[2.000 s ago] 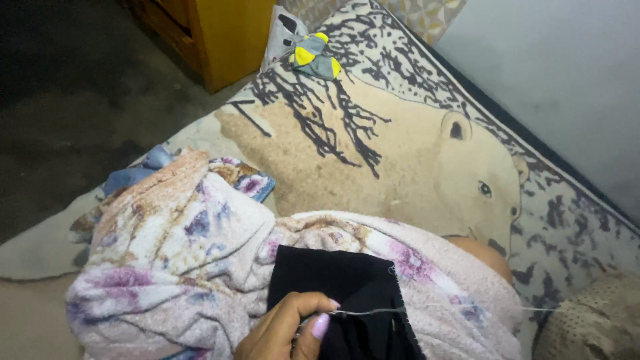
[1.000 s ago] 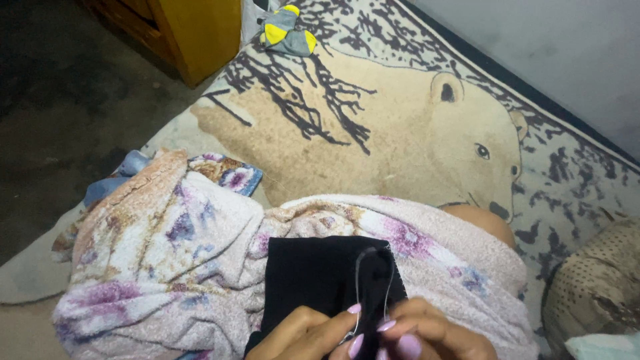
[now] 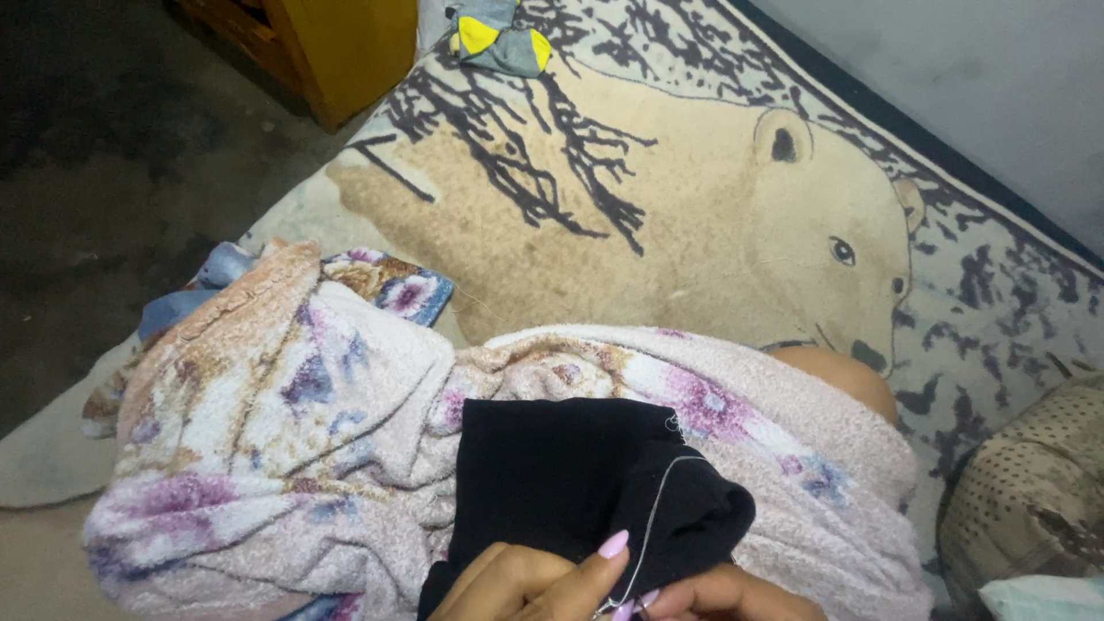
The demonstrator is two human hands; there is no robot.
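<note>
A black cloth (image 3: 543, 483) lies across the lap, over a floral fleece blanket (image 3: 259, 448). At the bottom edge of the view, my left hand (image 3: 543, 582) pinches a pale thread (image 3: 651, 517) between thumb and finger. The thread loops up over the cloth's folded right part. White stitching or loose thread shows at the cloth's upper right corner. My right hand (image 3: 733, 595) is close beside the left, its fingertips pinched at the cloth and a small dark thing, too hidden to name. The lower parts of both hands are cut off by the frame.
A bear-patterned blanket (image 3: 673, 198) spreads beneath and ahead of the lap. Grey and yellow socks (image 3: 504, 43) lie at its far edge, near a yellow wooden piece of furniture (image 3: 354, 60). A dotted fabric item (image 3: 1026, 483) is at the right, by a pale packet (image 3: 1044, 599).
Two seconds ago the thread was stretched out to the right, with only my left hand visible. My right hand has come in beside it, and the cloth's right part is now folded and bunched.
</note>
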